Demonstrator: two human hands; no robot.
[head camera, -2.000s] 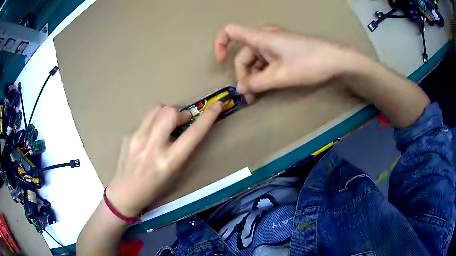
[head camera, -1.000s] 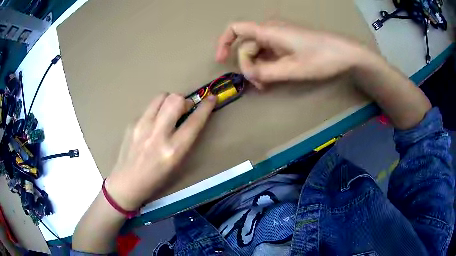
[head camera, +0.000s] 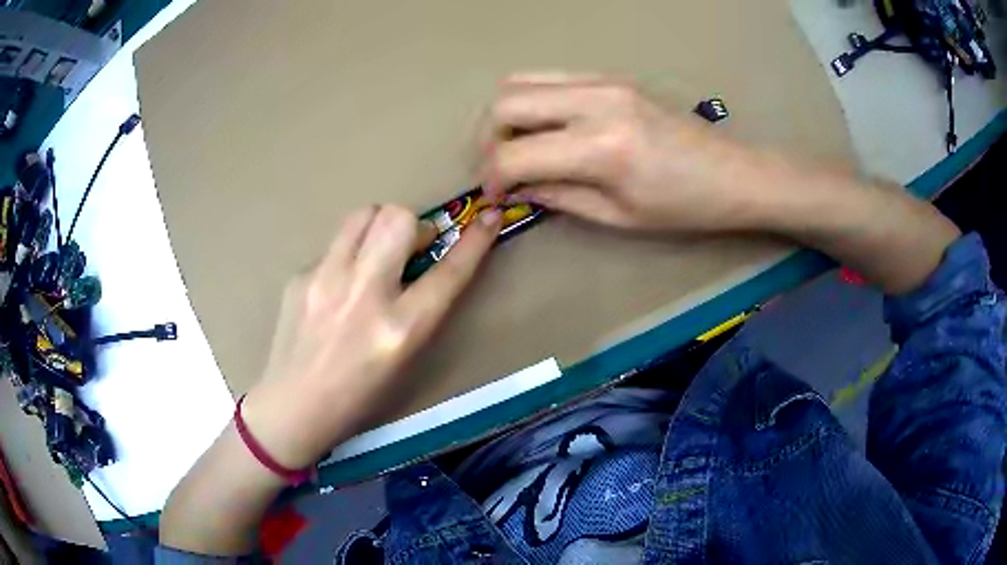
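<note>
A black elongated bottom housing (head camera: 421, 265) lies on the brown cardboard mat in the middle of the view. It holds a yellow battery (head camera: 516, 213), thin red and yellow lead wires (head camera: 468, 208) and a small white part. My left hand (head camera: 351, 311) grips the housing's left end, with its fingertips on the wires. My right hand (head camera: 608, 151) is over the housing's right end, blurred, with its fingertips down at the wires and battery. It hides part of the housing. A small dark connector (head camera: 713, 109) shows beyond my right wrist.
A pile of open subassemblies (head camera: 50, 342) lies on white sheeting at the left, with cable tails sticking out. Another pile (head camera: 942, 33) is at the top right. The cardboard mat (head camera: 298, 121) is bordered by the green bench edge (head camera: 652, 322) near my body.
My right hand has come down and left onto the housing, its fingers now at the wires. The dark connector has come into view beyond it. My left hand stays on the housing.
</note>
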